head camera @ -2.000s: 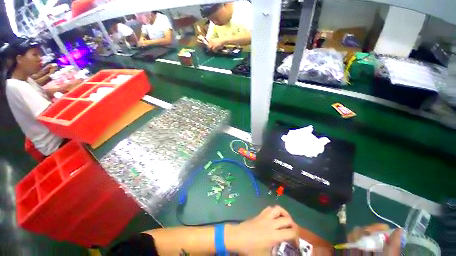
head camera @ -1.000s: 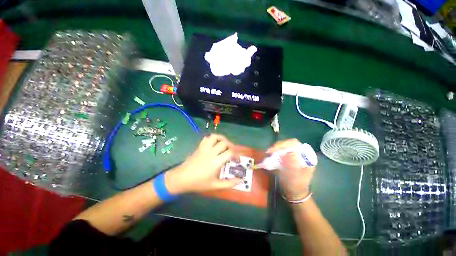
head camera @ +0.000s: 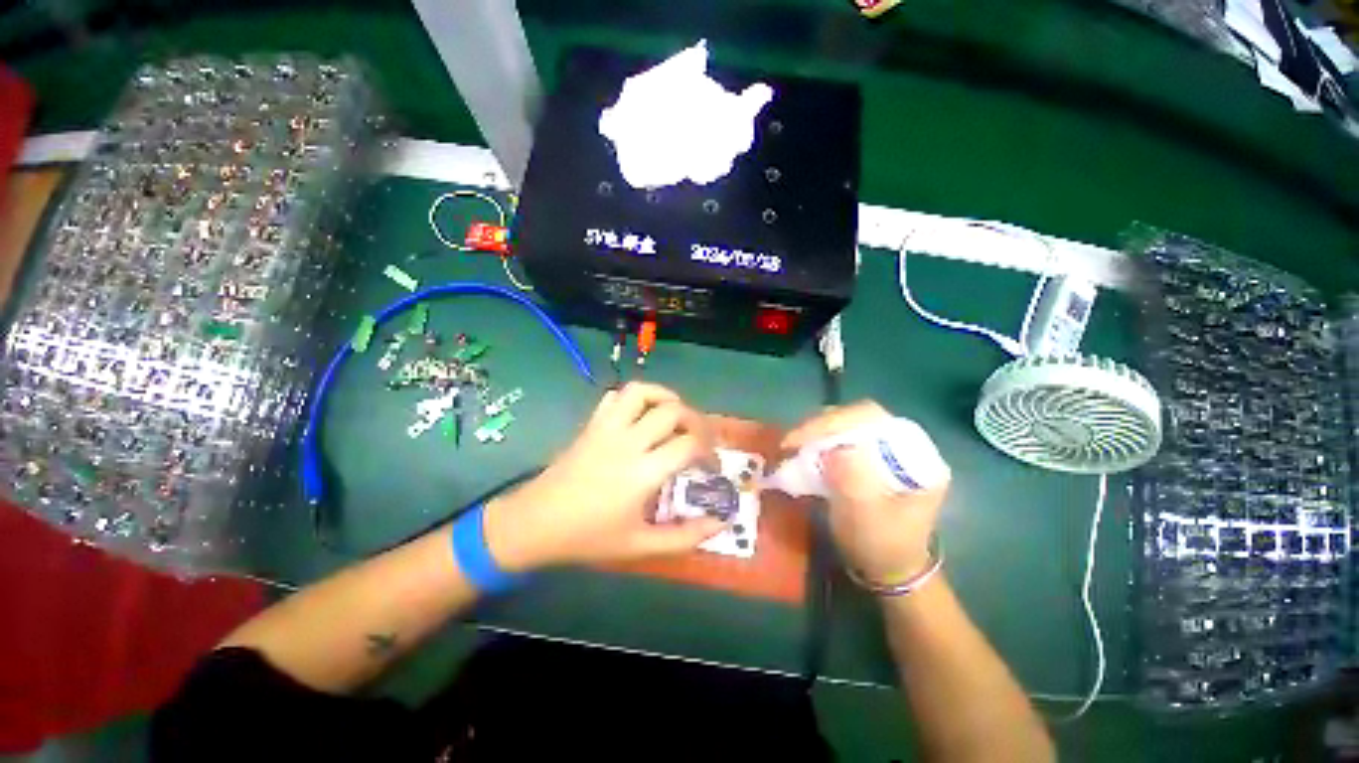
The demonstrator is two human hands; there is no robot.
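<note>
A white square fixture (head camera: 741, 525) with dark holes lies on the orange-brown mat (head camera: 768, 574). My left hand (head camera: 619, 477) rests at the fixture's left side, its fingers around a small dark and silvery module (head camera: 701, 496) over the fixture. My right hand (head camera: 879, 499) grips a white squeeze bottle (head camera: 902, 452), tilted with its tip pointing left at the fixture's right part, close to the module. Whether the tip touches anything is too small to tell. A blue band (head camera: 476, 549) is on my left wrist.
A black power supply box (head camera: 671, 224) with crumpled white paper (head camera: 683, 119) stands behind the mat. Loose parts (head camera: 440, 377) lie inside a blue cable (head camera: 447, 291) at left. Blister trays stand at left (head camera: 164, 298) and right (head camera: 1245, 477). A pale fan (head camera: 1069, 415) is right.
The view has swung down and right onto the bench since the first frame. The right hand has brought the bottle to the fixture. Over the last second the hands have barely moved.
</note>
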